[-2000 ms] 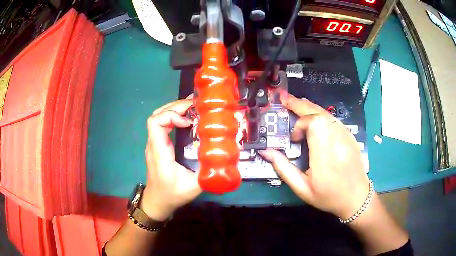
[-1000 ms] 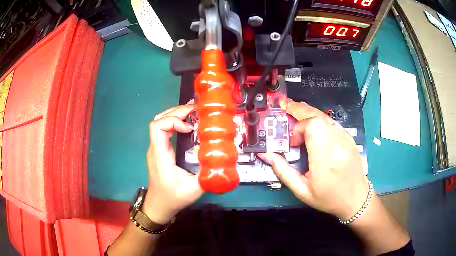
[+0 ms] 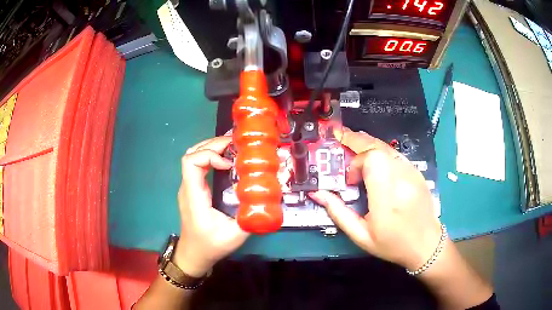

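Note:
The black test fixture (image 3: 387, 100) stands in front of me. Its ribbed orange-red clamp handle (image 3: 259, 160) points toward me and hides part of the nest. A display board (image 3: 327, 162) with pale seven-segment digits sits in the clear board nest (image 3: 339, 180), under the black press head (image 3: 301, 160). My left hand (image 3: 209, 200) has its fingertips at the nest's left side; its thumb tip is hidden behind the handle. My right hand (image 3: 387, 197) grips the nest's right side, index finger at the upper right, thumb at the front edge.
Two panel meters (image 3: 396, 46) glow red behind the fixture. A black cable (image 3: 331, 60) hangs before the press head. Red foam trays (image 3: 78, 163) are stacked at left. A white paper slip (image 3: 478, 130), a thin pen (image 3: 443, 100) and a brown cardboard tray (image 3: 514, 91) lie at right.
Both hands keep nearly the same places on the nest. The view has shifted slightly, so the fixture sits lower and a little left. The lower meter reads 00.6 instead of 00.7.

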